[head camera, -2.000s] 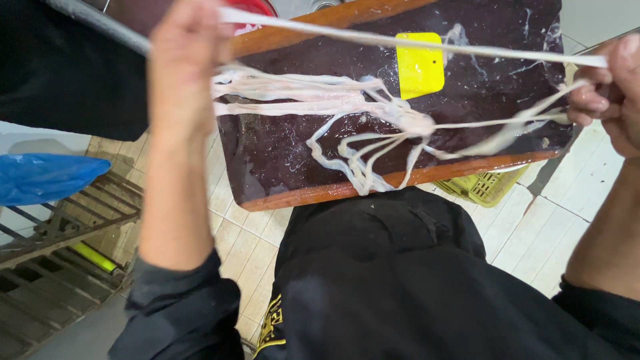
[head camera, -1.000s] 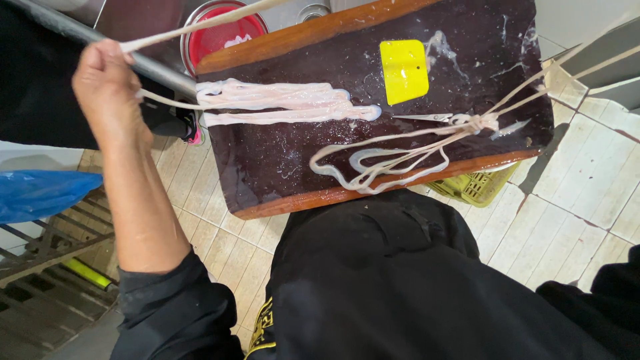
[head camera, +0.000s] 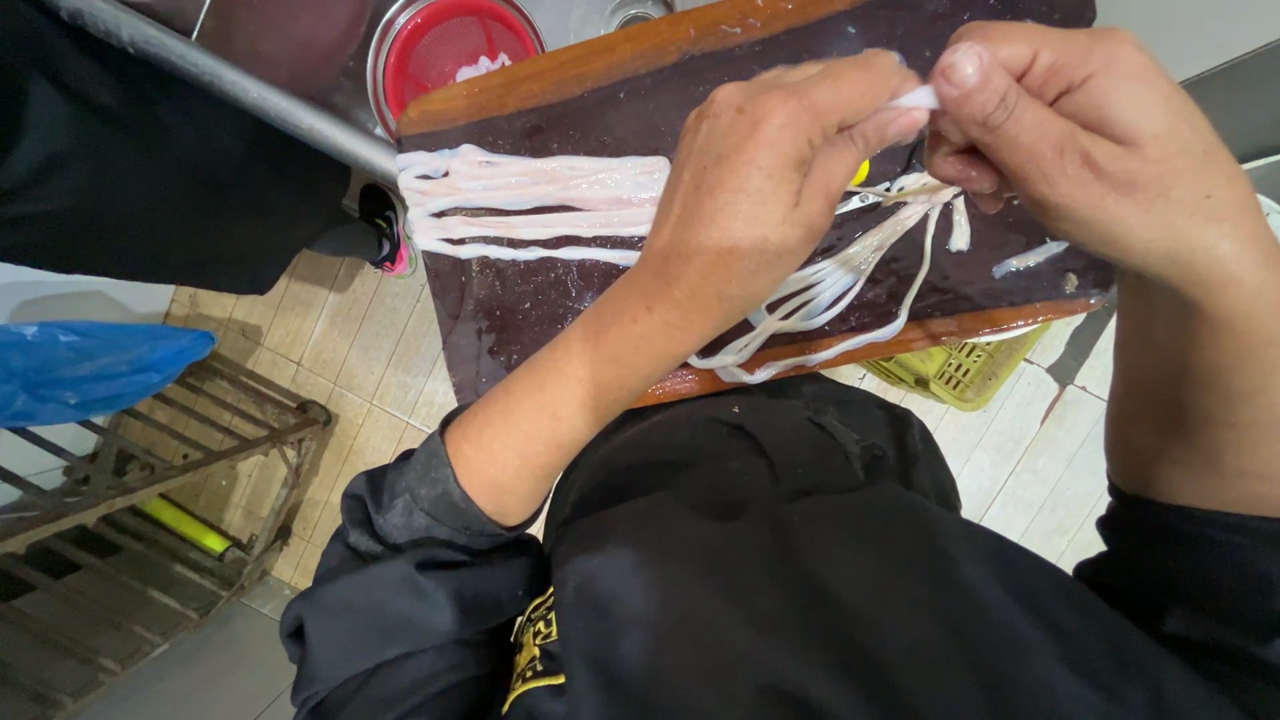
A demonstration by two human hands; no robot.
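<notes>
My left hand (head camera: 760,170) and my right hand (head camera: 1050,130) meet over the right part of a dark board with wooden edges (head camera: 540,330). Between their fingertips they pinch a short whitish end of a strand (head camera: 915,98), probably animal casing. Below them lies a knotted bundle of pale wet strands (head camera: 850,280), looping toward the board's near edge. Flat pinkish-white strands (head camera: 550,195) lie side by side at the board's left. Part of a small metal tool (head camera: 858,203) shows beside the knot. A yellow scraper (head camera: 861,172) is almost wholly hidden behind my left hand.
A red strainer (head camera: 440,50) in a metal bowl stands beyond the board. A metal rack (head camera: 200,440) with a blue plastic bag (head camera: 100,370) is at the left. Below the board's near edge sits a yellow-green plastic basket (head camera: 960,370). A person's dark-clothed leg (head camera: 140,170) is at upper left.
My left hand has moved right from the board's left side. My right hand, out of view a second ago, is back in view beside it. The long strand stretched between them earlier is no longer taut.
</notes>
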